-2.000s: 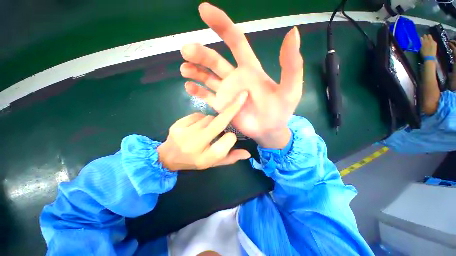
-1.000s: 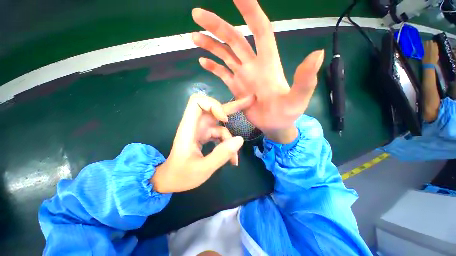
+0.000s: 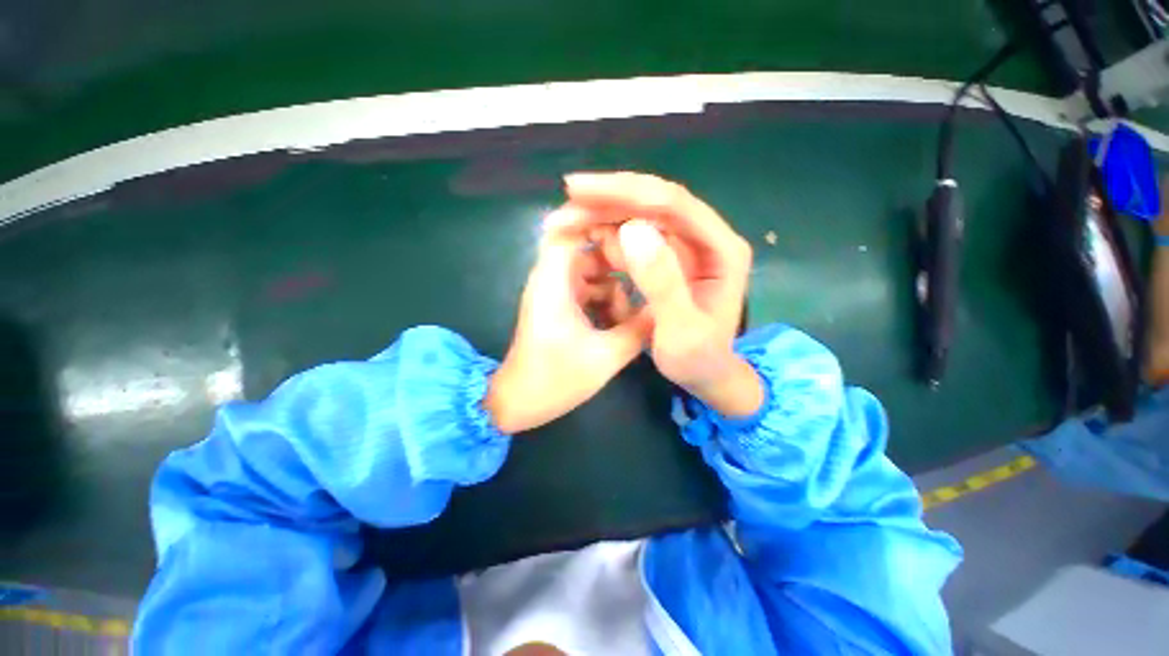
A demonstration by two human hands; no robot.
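Note:
My left hand (image 3: 560, 336) and my right hand (image 3: 692, 288) are together over the green bench top (image 3: 385, 256), in the middle of the view. The fingers of both hands are curled and overlap or touch. My right thumb lies over the gap between the hands. I cannot tell whether anything small is held between them. The screw dish does not show; the hands may cover it. The electric screwdriver (image 3: 941, 282) lies at the right with its bit toward me, touched by neither hand.
A pale curved rail (image 3: 513, 109) crosses behind the hands. At the right are a black-framed device (image 3: 1102, 276), a blue object (image 3: 1128, 171) and part of another person's arm (image 3: 1158, 320). A yellow floor strip (image 3: 981, 482) shows at lower right.
My right hand, open with spread fingers before, has curled and come down. My left hand has moved right and closed in against it. The view has shifted, so the screwdriver sits further right.

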